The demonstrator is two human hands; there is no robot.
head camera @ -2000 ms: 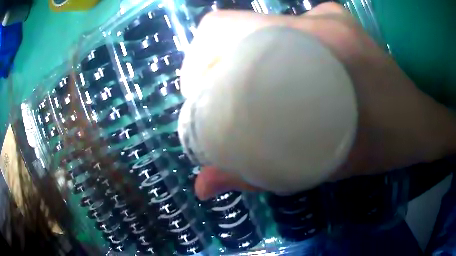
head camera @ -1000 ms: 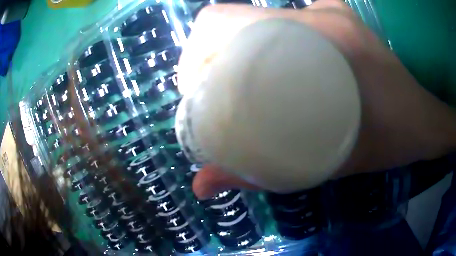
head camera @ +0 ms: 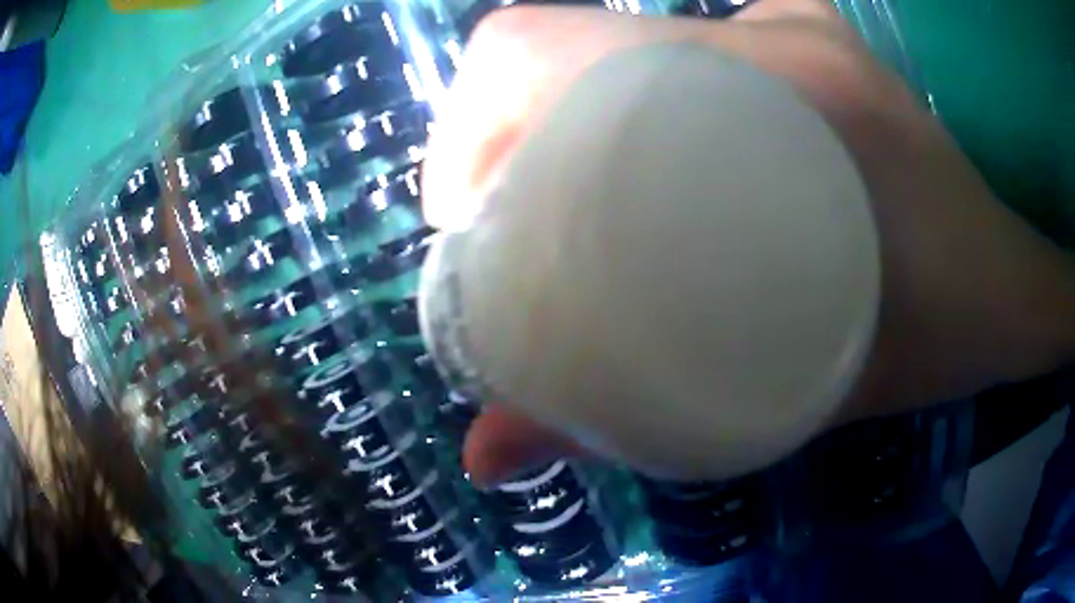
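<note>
My right hand comes in from the right edge and is wrapped around a milky white squeeze bottle. The bottle's round base faces the camera, and its nozzle is hidden behind it. Under it lies a clear plastic tray with ridged channels and strong glare. The channels hold rows of glossy black round parts with short bright metal pins. Some parts near the bottle show a pale curved ring. The hand and bottle cover the tray's middle and upper right. My left hand is not in view.
The tray lies on a green surface. Blue plastic is at the upper left edge, and a bit of a yellow thing is at the top. Blurred dark strands cross the left side. Tan cardboard is at the left edge. Blue cloth is at lower right.
The bottle and right hand look slightly nearer to the camera, with the bottle's base larger and a little further right. The view has shifted slightly, so less of the yellow thing shows.
</note>
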